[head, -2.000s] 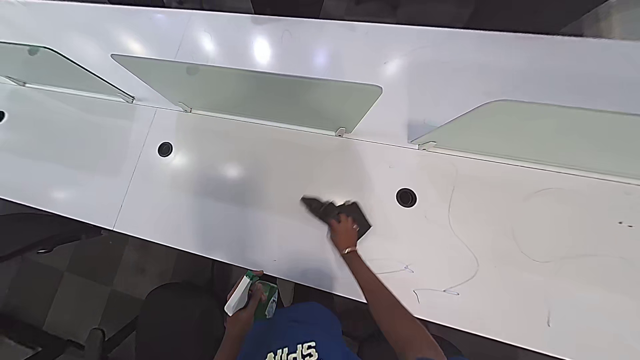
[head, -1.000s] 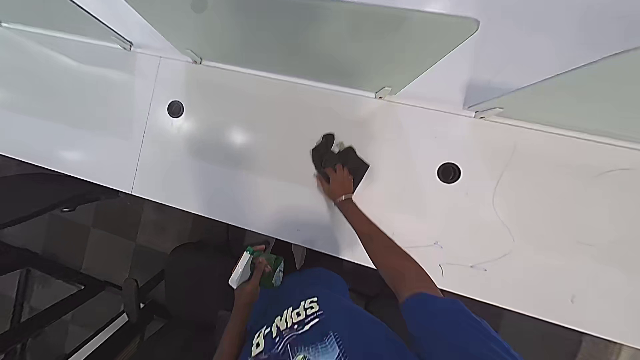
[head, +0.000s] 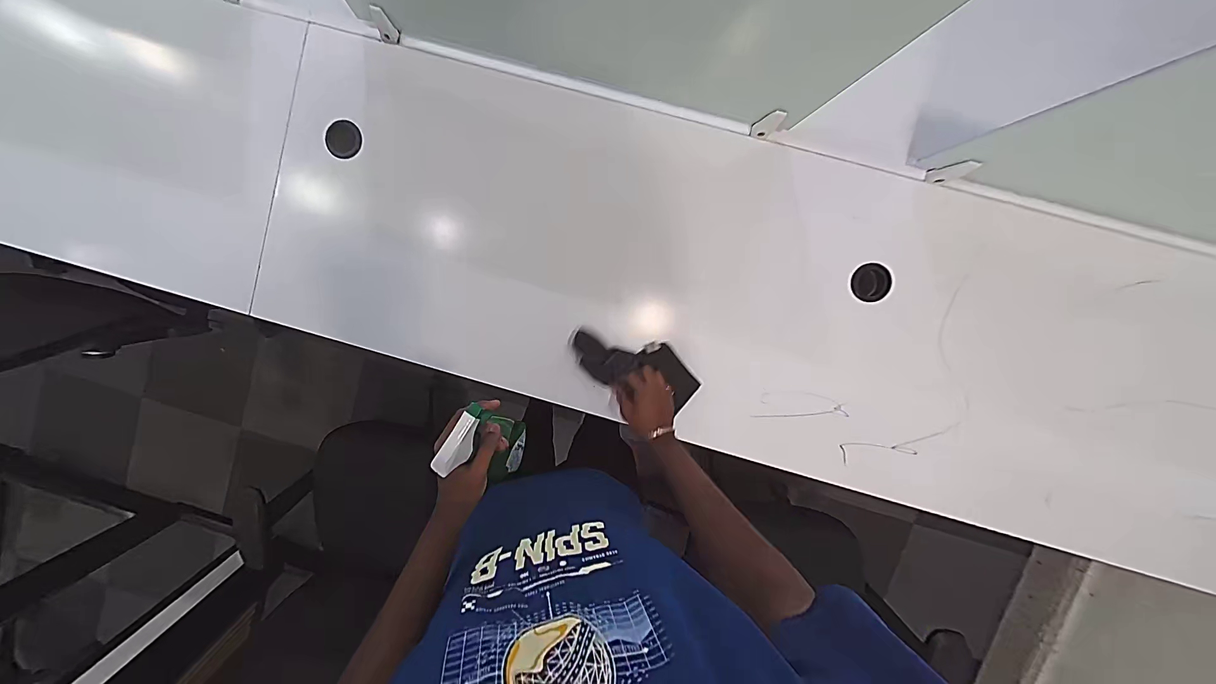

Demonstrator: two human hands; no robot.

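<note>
My right hand [head: 648, 399] presses a dark cloth [head: 673, 378] onto the white desk top [head: 570, 218], close to its front edge. One end of the cloth juts out to the left and is blurred. In my left hand [head: 472, 456] is a green and white spray bottle [head: 456, 443], held below the desk edge in front of my body. Thin dark marks [head: 883, 446] lie on the desk to the right of the cloth.
Frosted divider panels [head: 608, 47] stand on brackets along the far side of the desk. Two round cable holes [head: 343, 139] [head: 870, 282] open in its surface. Dark chairs [head: 370, 494] stand below the front edge, over a checkered floor.
My right hand has moved the cloth across the desk toward the front edge. My left hand still holds the spray bottle. The view has shifted closer to the desk.
</note>
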